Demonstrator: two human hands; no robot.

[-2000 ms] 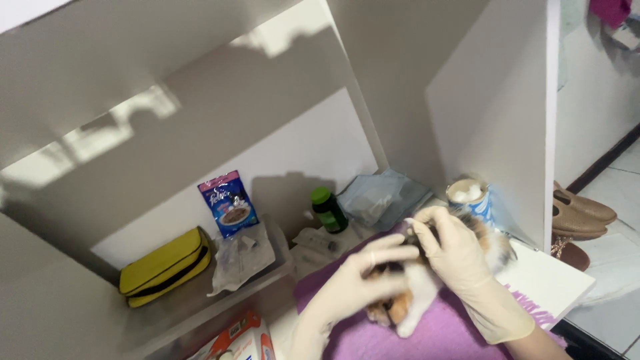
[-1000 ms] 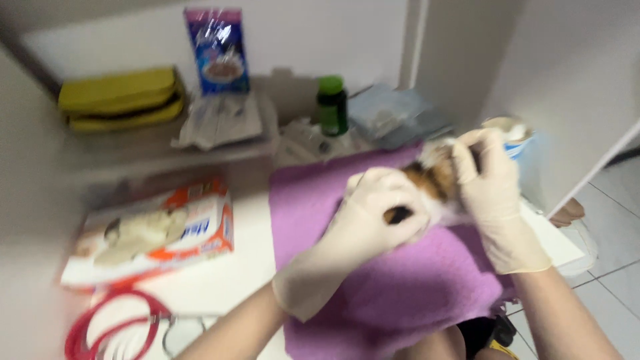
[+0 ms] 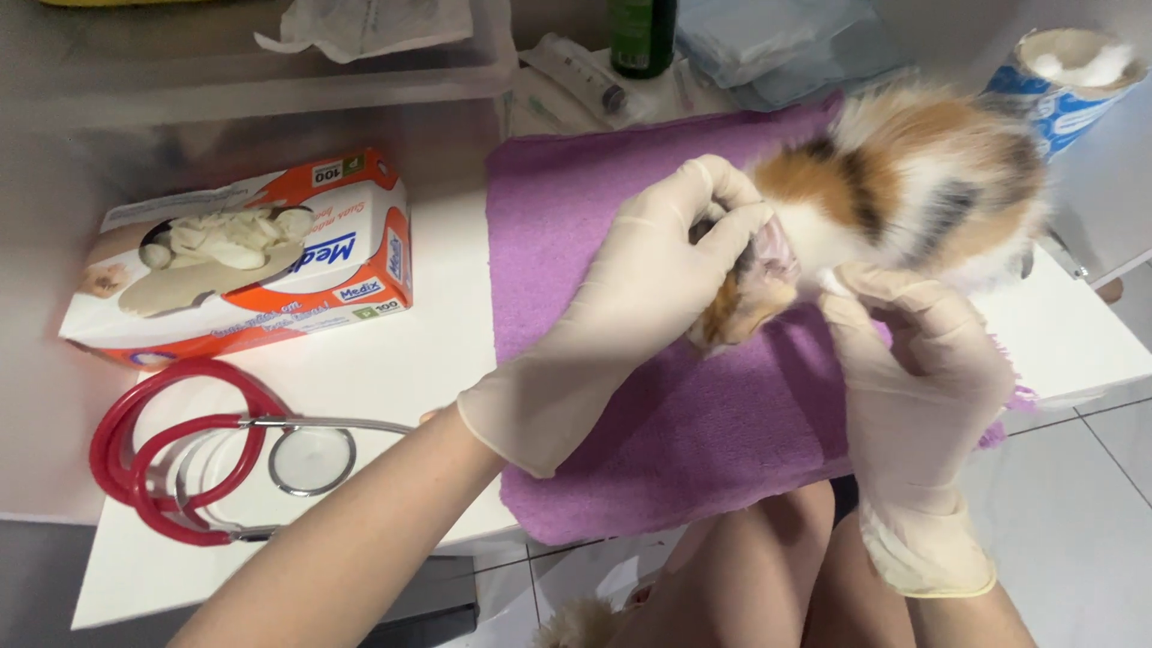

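Note:
A calico kitten point(image 3: 900, 180) rests on a purple towel point(image 3: 684, 432), its head toward the middle of the view. Gloved in pale latex, my left hand point(image 3: 666, 252) pinches the kitten's ear point(image 3: 772, 252) between thumb and fingers, and the pink inside of the ear shows. My right hand point(image 3: 918, 360), gloved too, holds a small white cotton piece point(image 3: 835, 281) between thumb and forefinger, just right of the kitten's head. The kitten's face is mostly turned away and partly hidden by my left hand.
An open box of latex gloves point(image 3: 243, 256) and a red stethoscope point(image 3: 207, 423) lie at the left. Behind the towel are a plastic bin point(image 3: 297, 90), a syringe point(image 3: 576, 74), a green bottle point(image 3: 643, 36) and folded blue pads point(image 3: 792, 45). A cardboard tube with cotton point(image 3: 1062, 90) stands back right.
The view has moved closer and lower, bringing the stethoscope fully in. My right hand has moved away from my left hand, toward the near side of the kitten.

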